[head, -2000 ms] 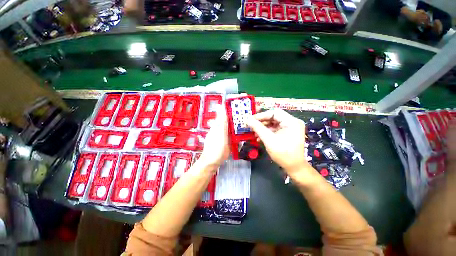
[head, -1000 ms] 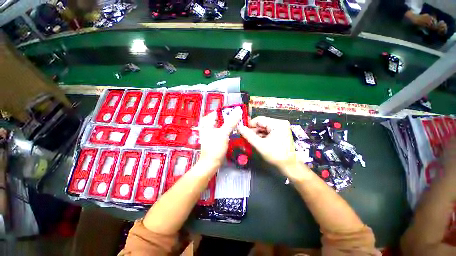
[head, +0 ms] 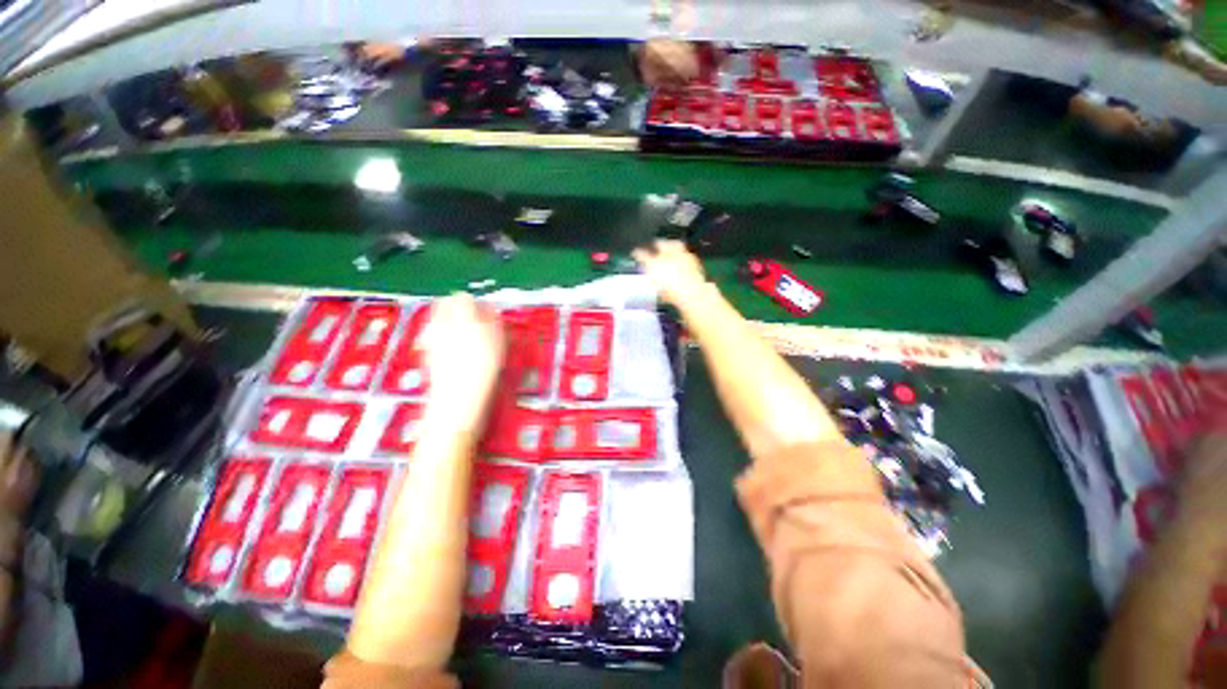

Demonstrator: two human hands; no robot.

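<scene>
My left hand [head: 462, 353] is over the back row of red front housings [head: 588, 357] in the parts tray [head: 646, 532]; it is blurred and its fingers are hard to make out. My right hand [head: 669, 264] is stretched out over the green conveyor belt, near small dark parts; whether it touches anything is unclear. A red housing with a pale keypad [head: 785, 287] lies on the belt to the right of my right hand. White liner shows around the housings.
A small loose parts pile [head: 908, 451] lies right of the tray. Part-assembled phones [head: 1002, 265] lie on the belt [head: 538, 268]. Another tray of red housings [head: 767, 119] stands across the belt. Other people's hands show at the far side, and a blurred arm [head: 1171, 592] at the right edge.
My hands have moved apart, left over the tray and right out over the belt. The red housing with the keypad has left my hands and lies on the belt. The view has tilted up.
</scene>
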